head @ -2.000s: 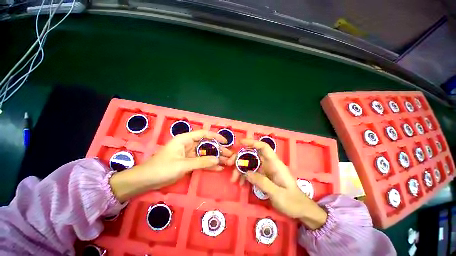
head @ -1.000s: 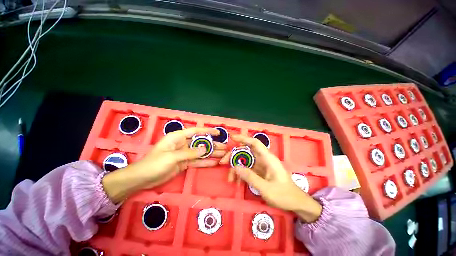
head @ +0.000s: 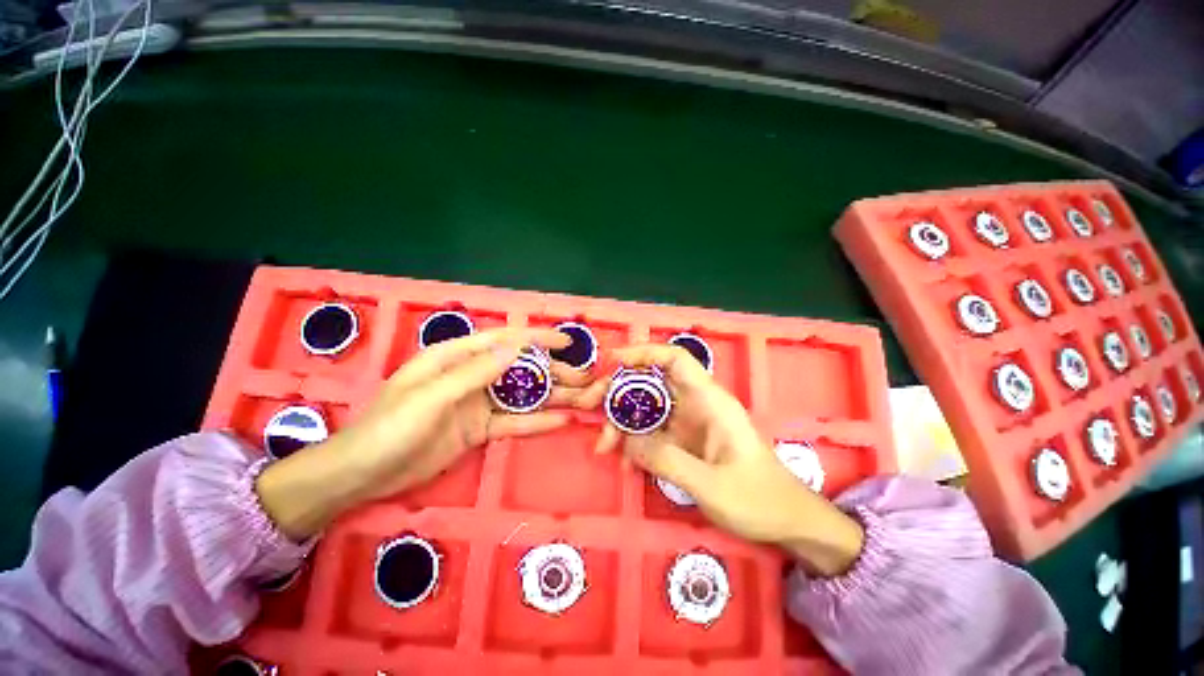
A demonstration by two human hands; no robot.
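My left hand holds a round smartwatch module between its fingers, screen up. My right hand holds a second module, also screen up. Both screens are lit with a purple dial face. The hands are close together above a salmon-red foam tray with square pockets. In the tray, some modules lie with black screens up, such as one at the lower left. Others lie with silver backs up, such as one at the lower middle. My hands hide parts of the middle pockets.
A second red foam tray filled with silver discs stands angled at right. A paper slip lies between the trays. A black mat and blue pen are at left, white cables upper left, white scraps lower right.
Both screens have gone from orange patches, through green and red rings, to purple dials. Both hands still hold their modules, at nearly the same place above the tray. The view has shifted slightly.
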